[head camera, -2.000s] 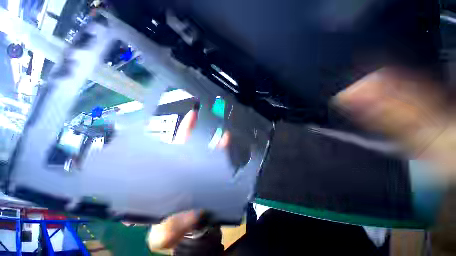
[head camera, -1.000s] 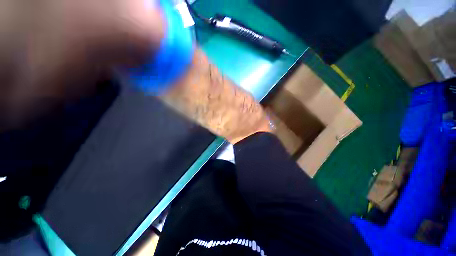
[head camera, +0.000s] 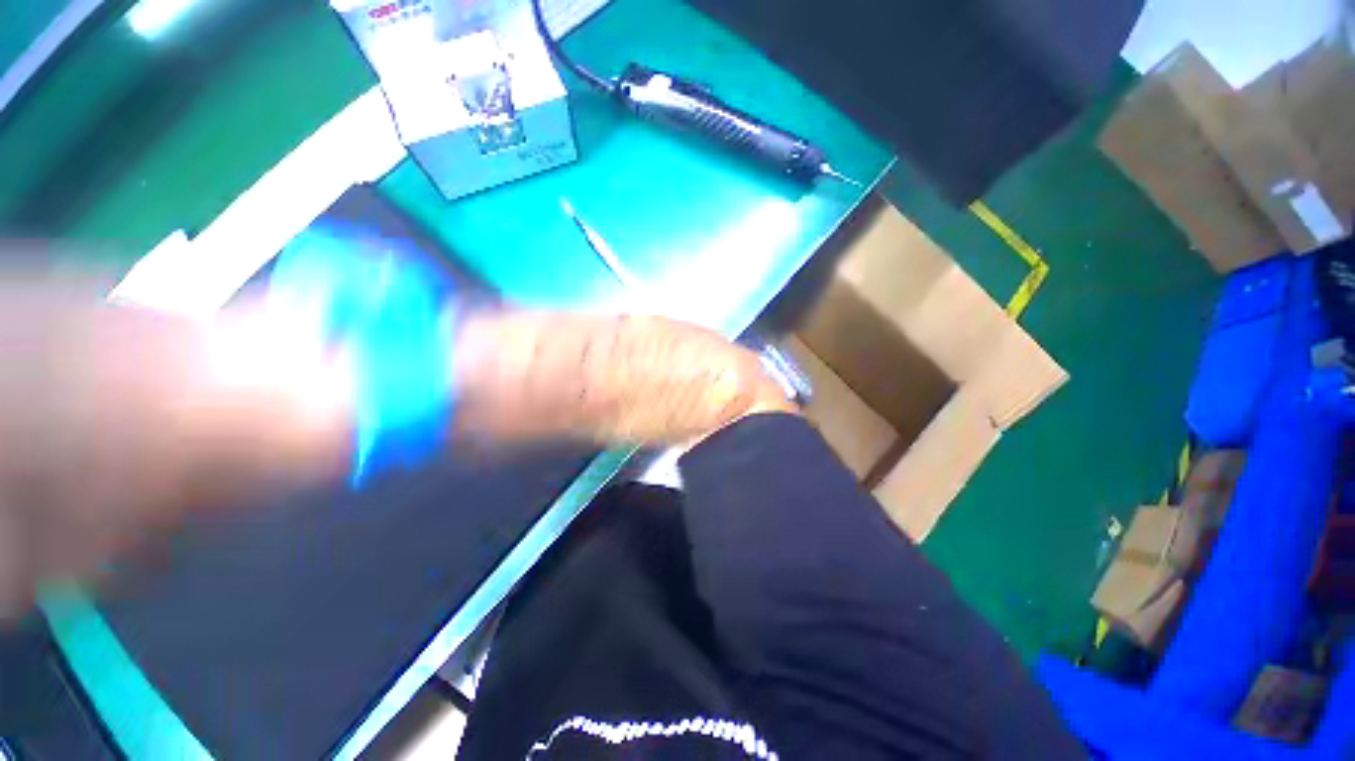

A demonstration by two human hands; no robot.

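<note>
My right hand is large and badly blurred at the left edge and partly cut off, so its fingers cannot be made out. A bright blue band is on the wrist, and the forearm crosses above the black mat. My left hand is out of the picture. An electric screwdriver with a cord lies on the green bench, its bit towards the bench edge. A pale box, perhaps the screw feeder, stands left of it. A thin tool, perhaps tweezers, lies between the box and my forearm.
An open cardboard box is below the bench edge. More cardboard and blue bins or frames are at the right, by the green floor with yellow marking. A large dark slab is at the top.
The view has swung right, and the laptop-like housing has left the picture. My right hand has moved lower in view, uncovering the pale box and the thin tool.
</note>
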